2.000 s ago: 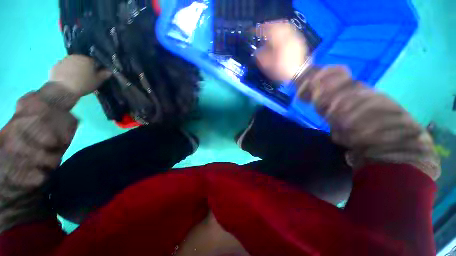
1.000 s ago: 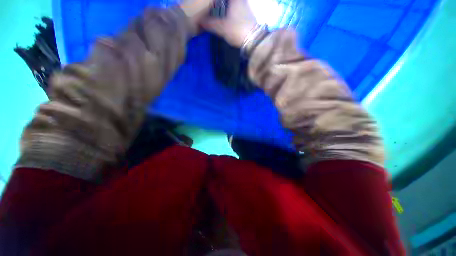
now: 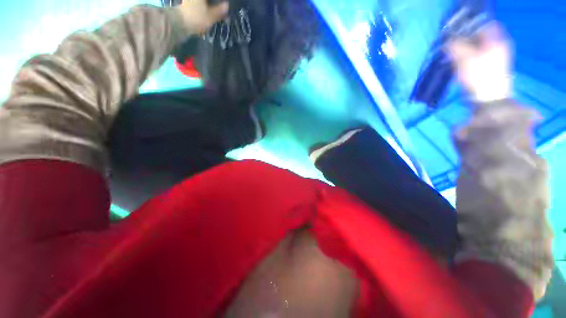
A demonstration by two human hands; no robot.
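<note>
A pile of black strap-like parts (image 3: 239,53) with pale oval outlines lies at the upper left centre, with red plastic (image 3: 187,67) showing at its edge. My left hand (image 3: 202,13) is on the pile's upper left side, cut by the top edge; whether it grips parts is unclear. My right hand (image 3: 487,62) is blurred, over the inside of a blue crate (image 3: 397,124) at the upper right. It holds a small bundle of black parts (image 3: 434,74).
Turquoise floor (image 3: 295,112) shows between the pile and the crate. My dark-trousered legs and shoes are just below them, and my red garment fills the lower middle.
My hands were together over the crate and are now apart, left over the black pile, right over the crate with black parts. The crate shows further right; the pile is back in view.
</note>
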